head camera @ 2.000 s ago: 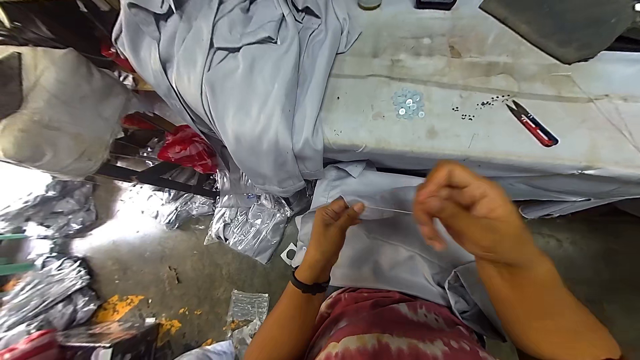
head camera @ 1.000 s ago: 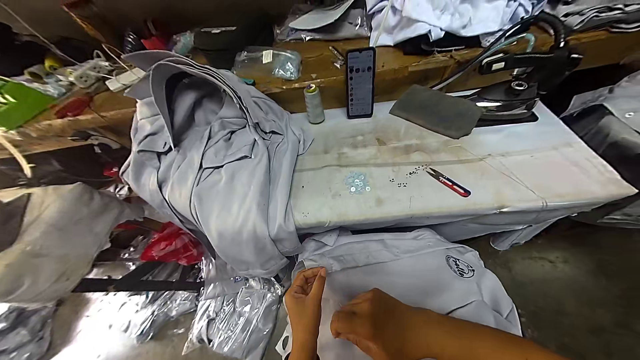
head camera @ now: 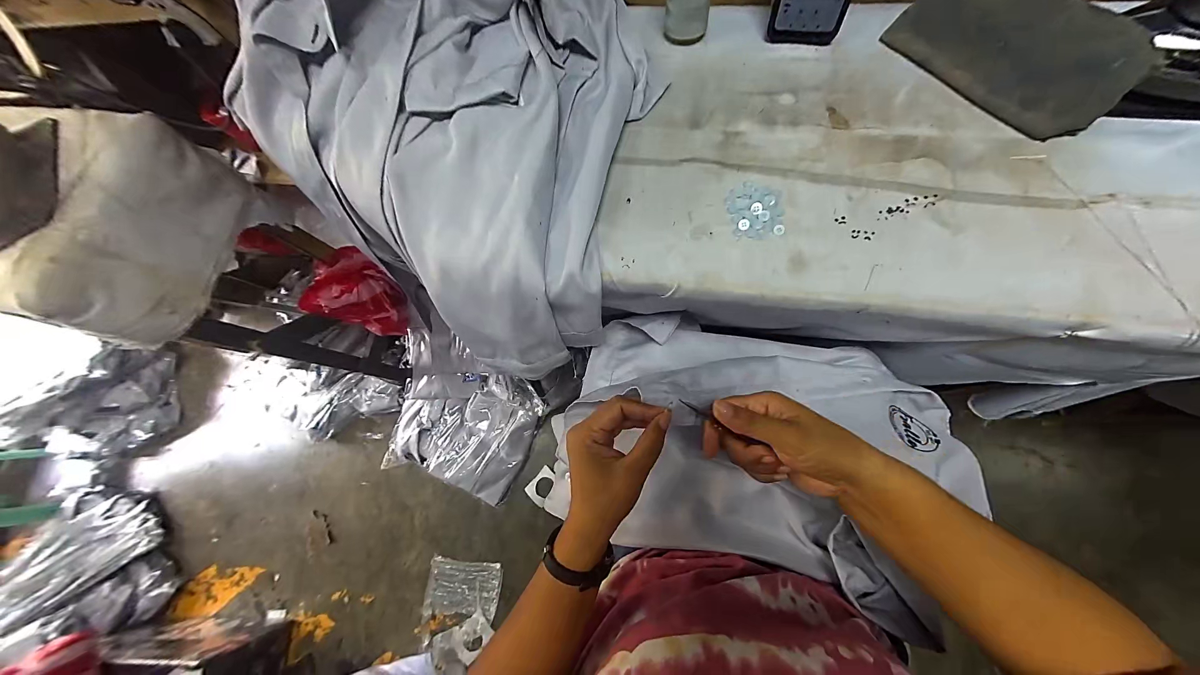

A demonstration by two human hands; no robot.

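Note:
A light grey garment with a round printed emblem lies over my lap. Above it my left hand pinches its thumb and forefinger together; what is between them is too small to tell. Just to its right, my right hand is closed on thread snips, whose dark tips point at the left fingertips. On the table beyond lie a small heap of pale buttons and scattered tiny dark pieces.
Grey garments hang over the table's left part. At the back stand a thread spool, a phone and a dark cloth pad. Plastic-wrapped garments and a red plastic bag are at the left.
The snips, which lay on the table right of the dark pieces, are now in my right hand. The view has tilted down since one second ago.

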